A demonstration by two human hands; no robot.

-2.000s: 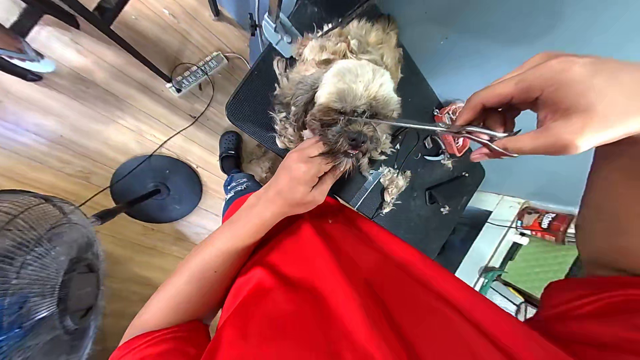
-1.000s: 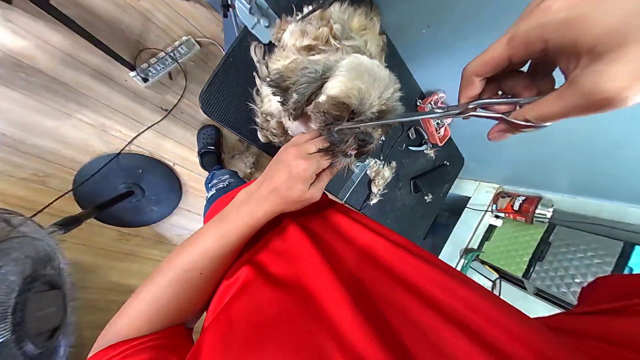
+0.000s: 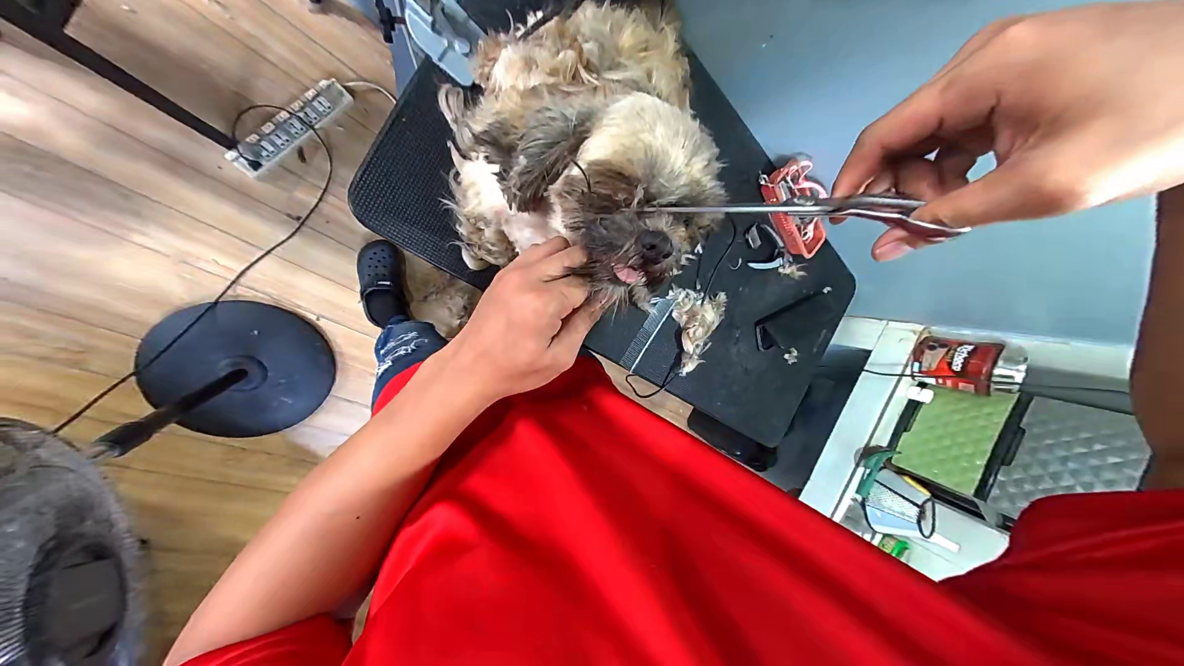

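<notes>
A shaggy cream and grey dog (image 3: 647, 148) is on a black grooming table (image 3: 407, 176), its face turned up toward me and its tongue tip showing. My left hand (image 3: 536, 314) grips the fur at the side of its chin. Long metal scissors (image 3: 740, 210) are in my right hand (image 3: 999, 139), with the fingers at the handles. Their blades look closed and lie across the dog's face by the eyes, above the nose. A metal comb (image 3: 652, 328) and a clump of cut fur (image 3: 698, 324) lie on the table below the muzzle.
A red plastic case or basket (image 3: 795, 208) and a black object (image 3: 794, 319) lie on the table. A power strip (image 3: 291, 127), its cord and a fan base (image 3: 236, 368) are on the wood floor. A shelf at right holds a red packet (image 3: 957, 363) and a mesh cup (image 3: 897, 507).
The scissors have stayed at the dog's face in my right hand. My left hand keeps its grip at the chin. The dog's muzzle shows more openly than one second ago.
</notes>
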